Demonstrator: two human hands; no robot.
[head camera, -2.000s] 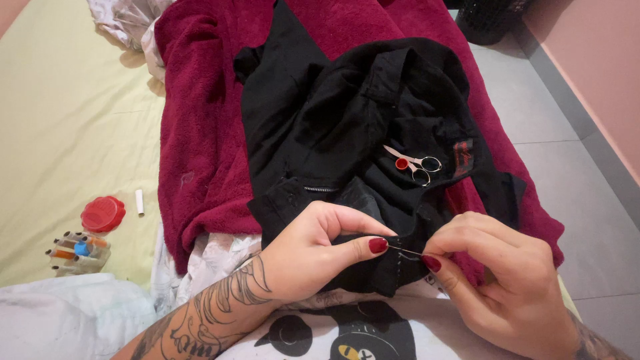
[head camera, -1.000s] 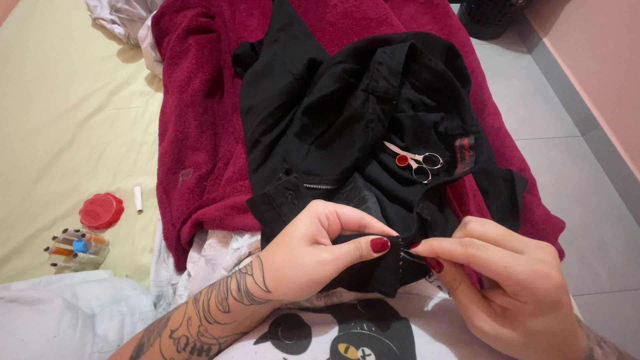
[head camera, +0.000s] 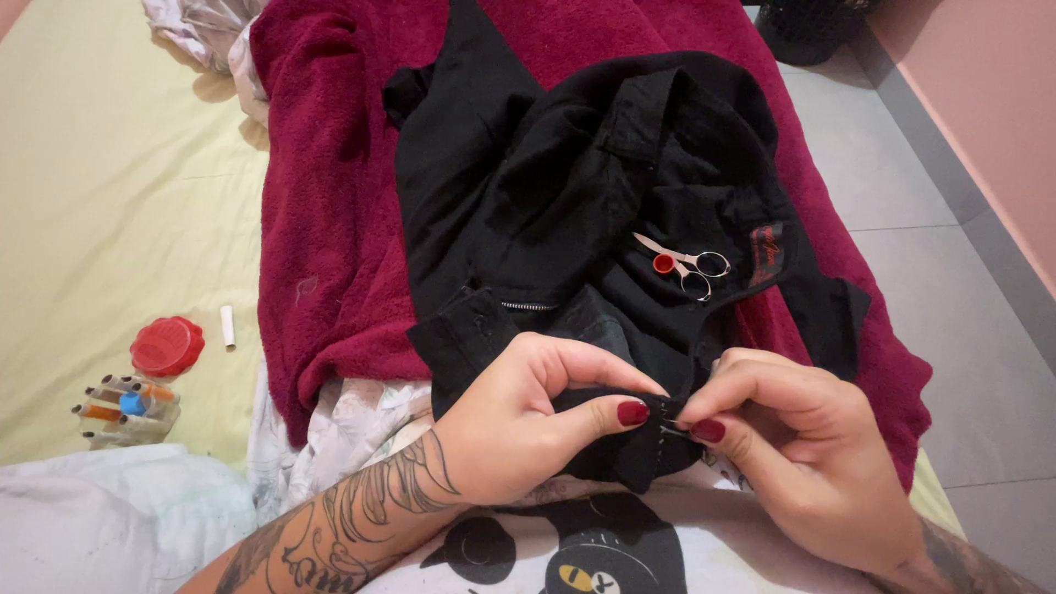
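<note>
A black garment with a metal zipper (head camera: 528, 306) and a sewn-in label lies over a dark red blanket (head camera: 309, 239). My left hand (head camera: 536, 421) pinches a folded edge of the black garment (head camera: 511, 198) between thumb and index finger. Light stitches run along that fold. Right beside it, my right hand (head camera: 775, 437) pinches a thin, light-coloured thing at the stitches, seemingly a needle; its full length is hidden by the fingers. Small metal scissors (head camera: 689, 266) lie on the garment beyond my hands, with a small round red piece (head camera: 663, 263) against them.
On the yellow sheet (head camera: 91, 206) at left lie a red scalloped lid (head camera: 167, 346), a small white tube-like piece (head camera: 228, 327) and a clear holder with several thread spools (head camera: 128, 410). A cloth with a cat print (head camera: 610, 544) is nearest me. A black basket (head camera: 808, 29) stands on the tiled floor.
My left hand keeps its hold on the fold. My right hand has shifted slightly at the stitched edge; the thread or needle seen between the hands two seconds ago now shows less.
</note>
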